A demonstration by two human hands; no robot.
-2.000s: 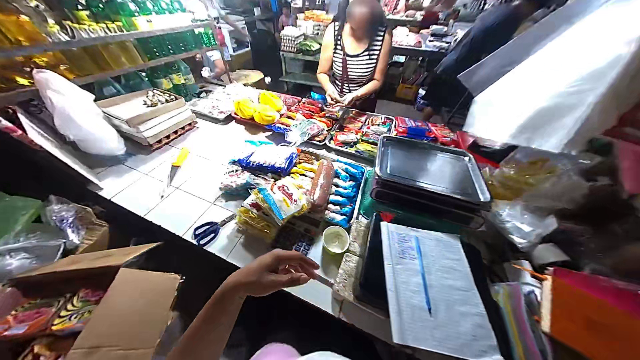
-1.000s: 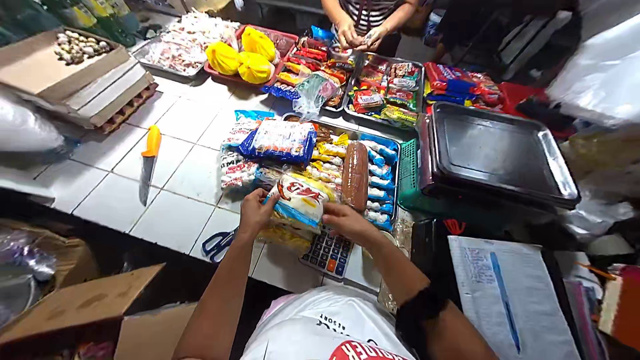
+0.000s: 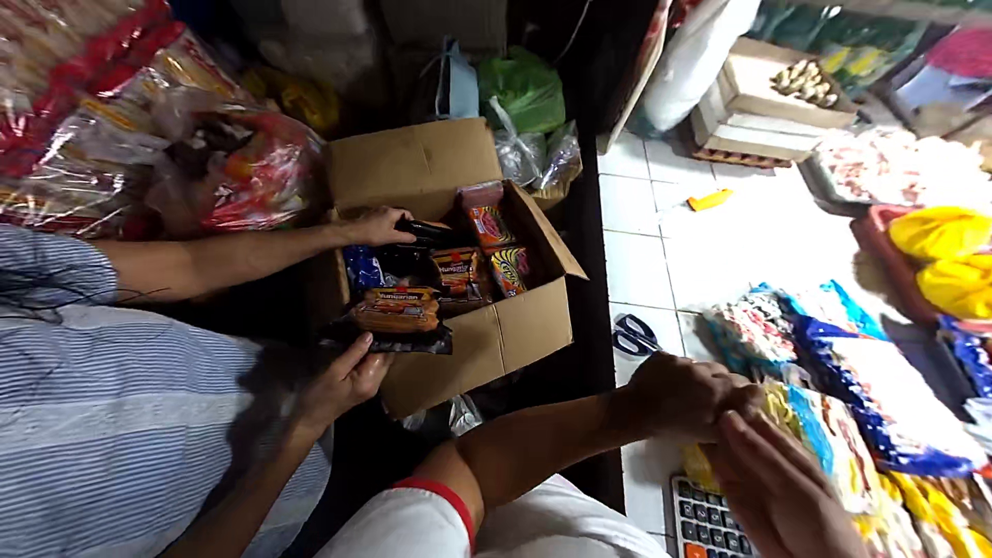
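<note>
My left hand [image 3: 682,395] is over the front of the tiled counter, its fingers meeting those of my right hand [image 3: 783,473]. Neither hand shows an item in it, and their overlap hides how far the fingers are bent. Just beyond them lie a yellow and blue food pack [image 3: 821,434] and a blue and white pack [image 3: 891,395]. A calculator [image 3: 709,523] is near my right hand, and dark-handled scissors [image 3: 635,336] rest by the counter edge.
At left a co-worker's hand [image 3: 356,376] holds a sausage pack [image 3: 397,310]; the other [image 3: 380,226] reaches into a cardboard box [image 3: 535,329] of packs. A knife with an orange handle [image 3: 709,200], yellow bags [image 3: 942,232] and a stacked carton [image 3: 728,116] are on the counter.
The view has swung left to the box and a co-worker. My hands held a food pack one second ago; now they meet each other, with similar packs beside them.
</note>
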